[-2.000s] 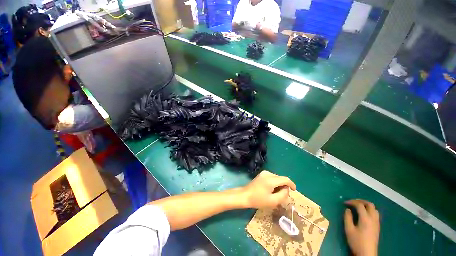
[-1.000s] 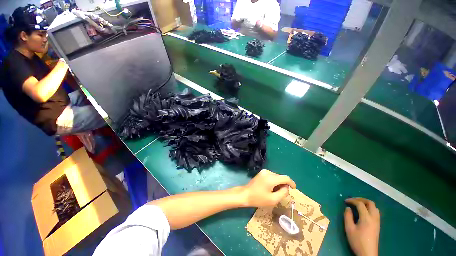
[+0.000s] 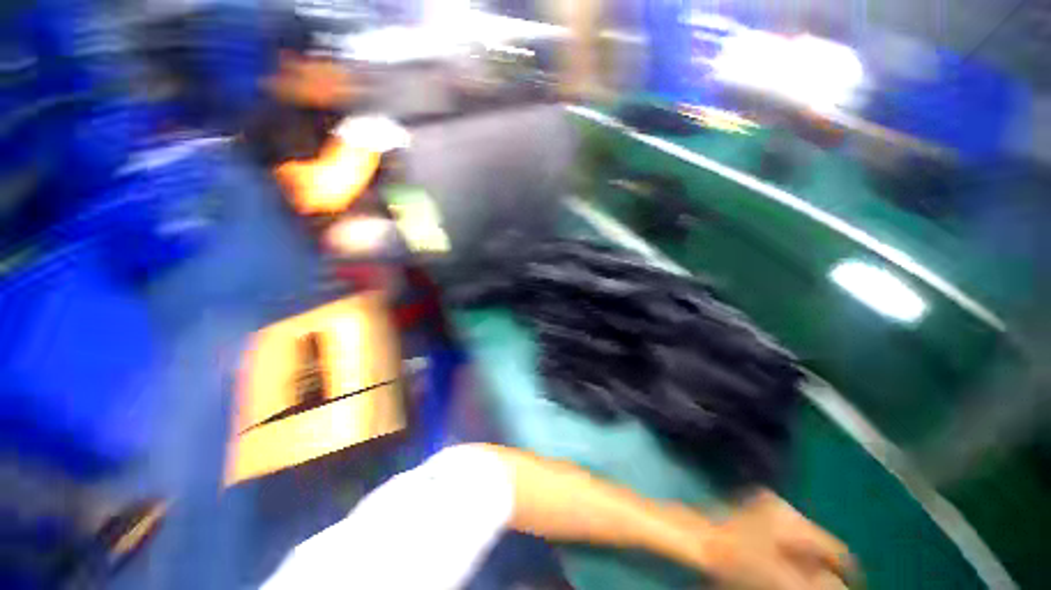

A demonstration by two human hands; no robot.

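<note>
The whole view is strongly blurred. My left hand point(image 3: 784, 547) is at the lower right edge, at the end of my forearm, low over the green bench; its fingers are smeared and what they hold cannot be made out. The pile of black feather pieces point(image 3: 657, 346) lies on the bench just beyond my left hand. My right hand is out of the picture. The cardboard glue palette and the glue are not visible.
An open cardboard carton point(image 3: 346, 357) with dark contents stands on the floor at the left. A grey box-shaped unit point(image 3: 496, 173) stands behind the pile. A person point(image 3: 311, 150) sits beyond the carton. Blue shapes point(image 3: 81, 346) fill the far left.
The view has swung to the left, so the carton, pile and my left arm sit further right. My right hand and the palette have left the picture.
</note>
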